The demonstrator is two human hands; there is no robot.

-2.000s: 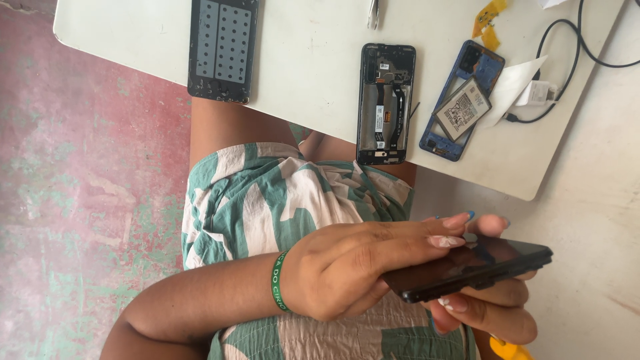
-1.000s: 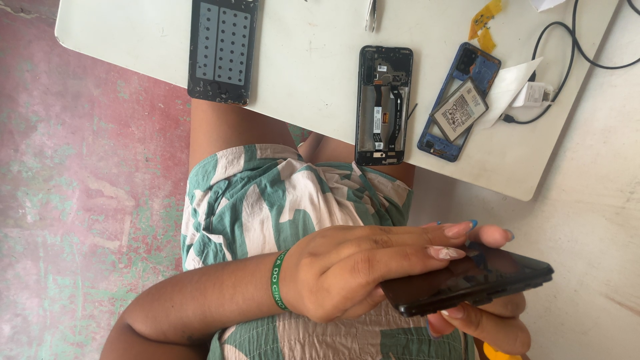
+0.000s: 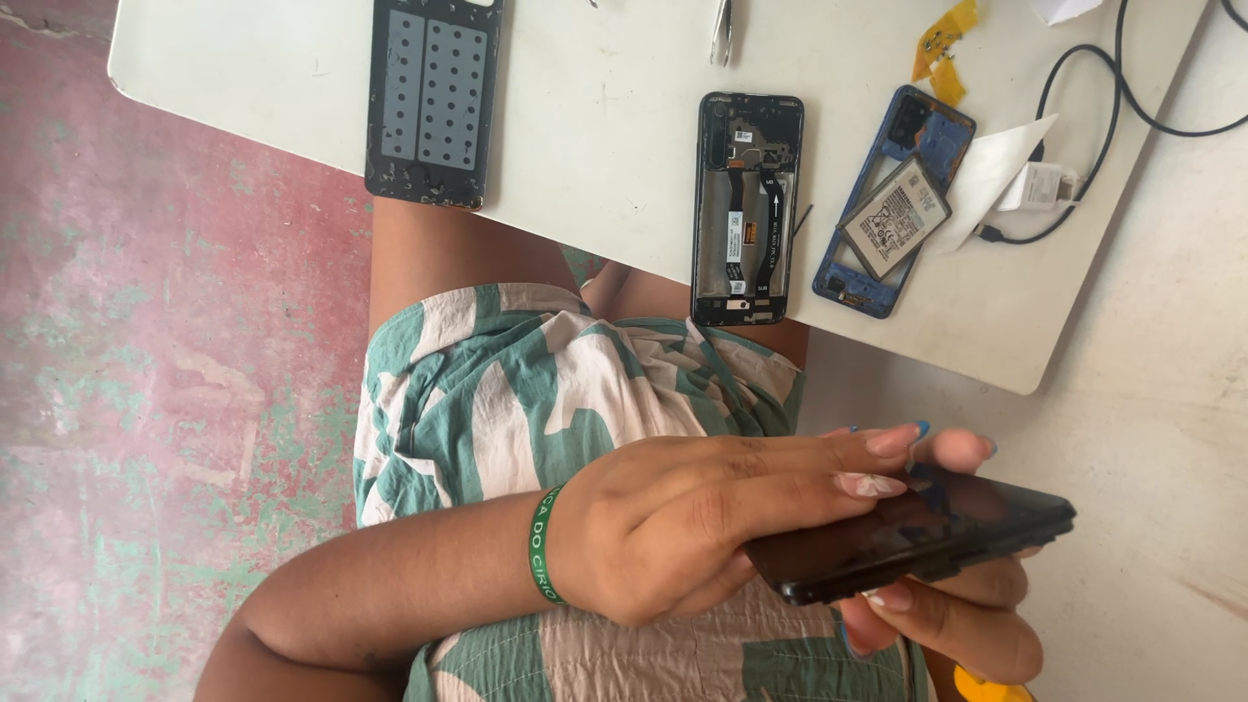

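Note:
A dark smartphone (image 3: 926, 531) is held tilted over the lap, its glossy screen up. My left hand (image 3: 682, 522), with a green wristband, lies over its near left end, fingers on the screen; its thumb is hard to make out. My right hand (image 3: 975, 614) grips the phone from below and the far side, mostly hidden by it. On the white table above, an opened phone (image 3: 749, 210) shows its flex cables. To its right, a phone battery (image 3: 895, 216) rests on a blue phone frame (image 3: 863, 283). A black phone panel with dotted grey pads (image 3: 434, 93) is at the left.
Tweezers (image 3: 721, 34) lie at the table's top edge in view. Yellow tape (image 3: 944, 49) with small screws, a white paper sheet (image 3: 985, 180), a white charger (image 3: 1035, 187) and a black cable (image 3: 1111, 146) are on the right. The table edge (image 3: 916, 356) runs above the lap.

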